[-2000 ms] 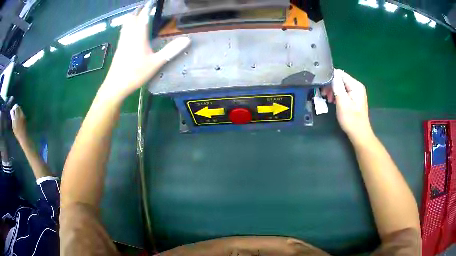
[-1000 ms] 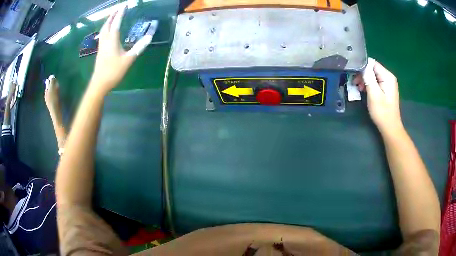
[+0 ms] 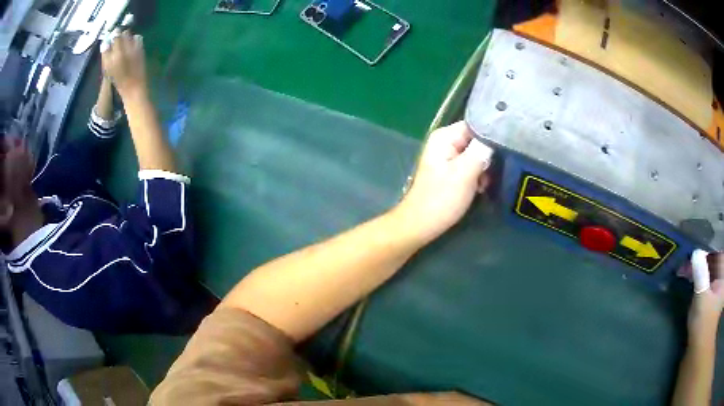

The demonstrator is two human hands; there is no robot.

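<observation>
The press machine's grey metal plate (image 3: 583, 119) is at the upper right, on a blue base. The base carries a black label panel with yellow arrows and a red emergency stop (image 3: 597, 238). Behind the plate is the press nest's tan pad (image 3: 635, 47) with orange edges. My left hand (image 3: 446, 178) is at the base's left side under the plate corner, fingers bent, some fingertips hidden. My right hand (image 3: 706, 277), with a white finger cot, is at the base's right side, cut by the picture edge. Neither hand shows a phone part.
A phone housing (image 3: 357, 28) lies on the green surface left of the press; another (image 3: 248, 5) is cut by the top edge. A thin air hose (image 3: 444, 103) runs down the press's left side. Another worker's arm and dark sleeve (image 3: 163, 208) are at the left.
The view has swung left, so the press sits further right. My left hand has moved from above the green surface by a phone part to the base's left side. My right hand stays at the right side.
</observation>
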